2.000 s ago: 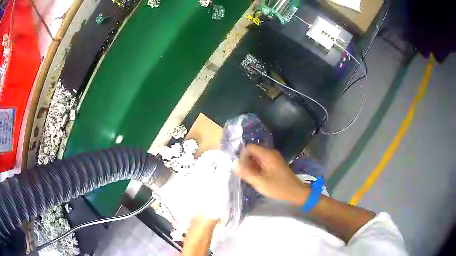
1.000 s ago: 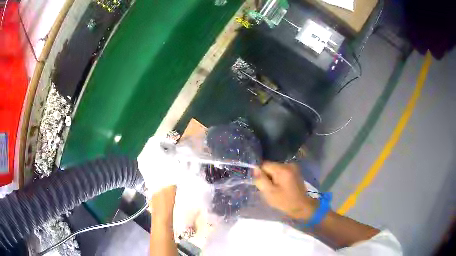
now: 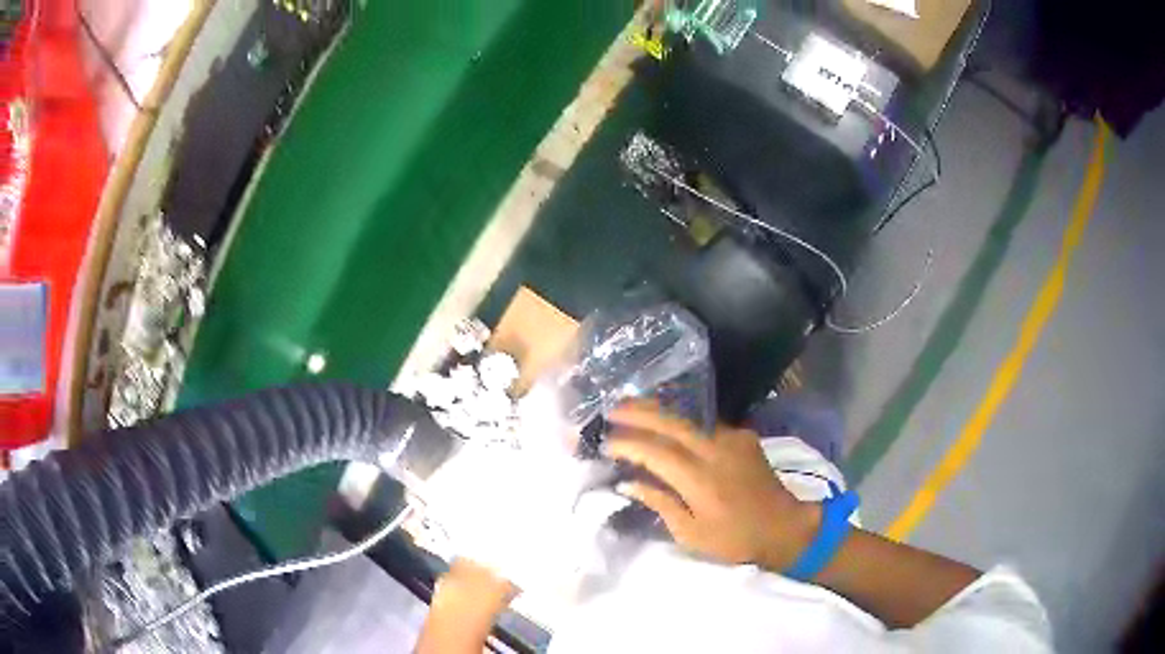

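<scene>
A crinkled clear plastic bag [image 3: 639, 358] with dark contents lies in front of me. My right hand [image 3: 715, 492], bare with a blue wrist strap, lies against the bag's near side. Its fingers are somewhat spread and the fingertips touch the film; whether they grip it does not show. My left hand [image 3: 511, 530] is lost in strong white glare beside the bag, with only the wrist clear; its fingers cannot be made out. White parts [image 3: 479, 383] lie left of the bag, beside a tan cardboard piece [image 3: 534, 339].
A thick ribbed exhaust hose [image 3: 256, 441] comes in from the left to the glare. A green conveyor belt [image 3: 371, 192] curves beyond it. A white box with a cable [image 3: 828, 77] stands at the upper right. A thin pale cable [image 3: 275, 575] runs below the hose.
The bag was stretched between both hands a second ago; it is now bunched up and further back. My left hand has moved right and down, and my right hand's fingers have spread.
</scene>
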